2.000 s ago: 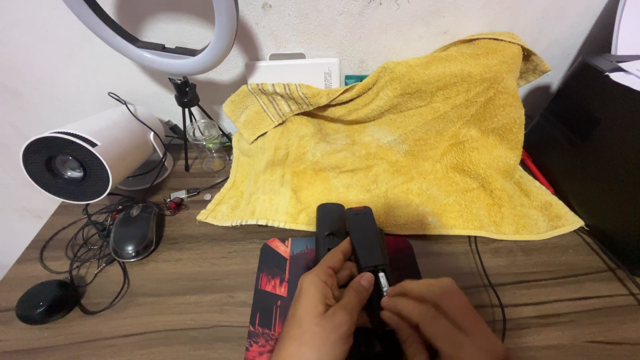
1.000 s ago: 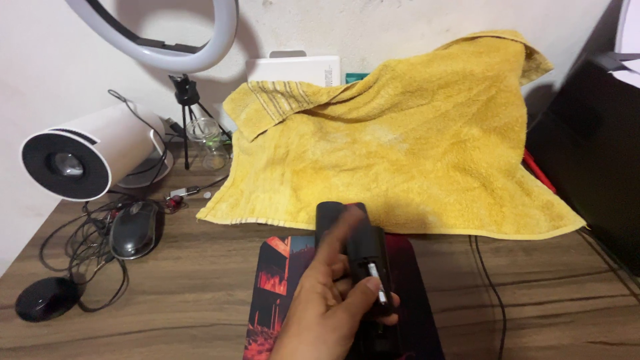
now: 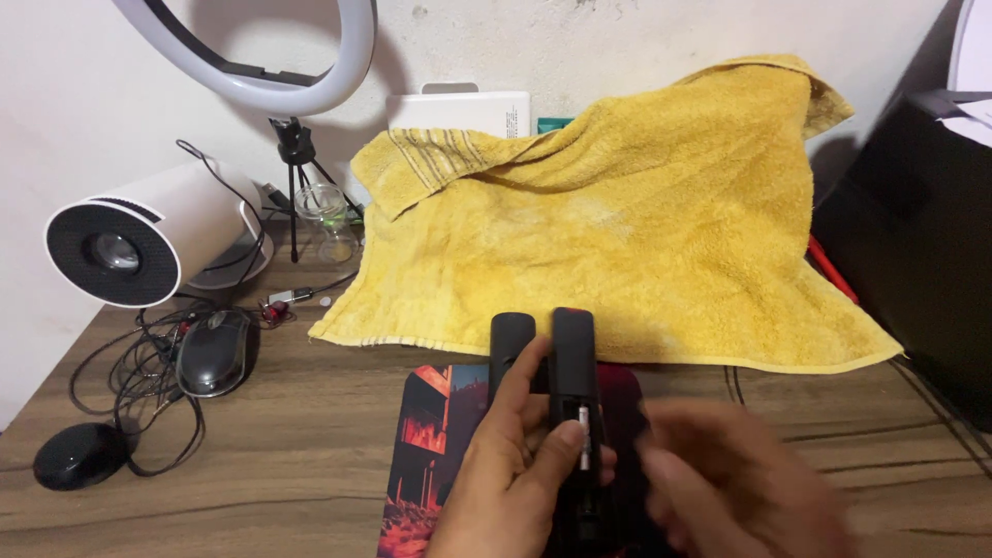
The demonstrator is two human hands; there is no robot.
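Observation:
My left hand [image 3: 515,465] holds a black remote control [image 3: 573,356], its back up and its battery compartment uncovered. A small cylindrical battery [image 3: 583,438] lies in the compartment, with my left thumb against it. Just left of it, a second black remote [image 3: 511,337] rests over the dark, red-patterned mouse pad [image 3: 418,465], partly behind my left fingers. My right hand [image 3: 728,480] is blurred, right of the held remote and apart from it; whether anything is between its fingers cannot be made out.
A yellow towel [image 3: 589,232] drapes over something behind the pad. At left are a white projector [image 3: 163,225], a computer mouse [image 3: 213,353], tangled cables, a round black device [image 3: 80,456] and a ring light [image 3: 325,77] on a small tripod. A black case-like object [image 3: 914,232] stands at right.
My right hand was at the battery two seconds ago, out of view one second ago, and is now back at the right. The held remote now stands more upright in view.

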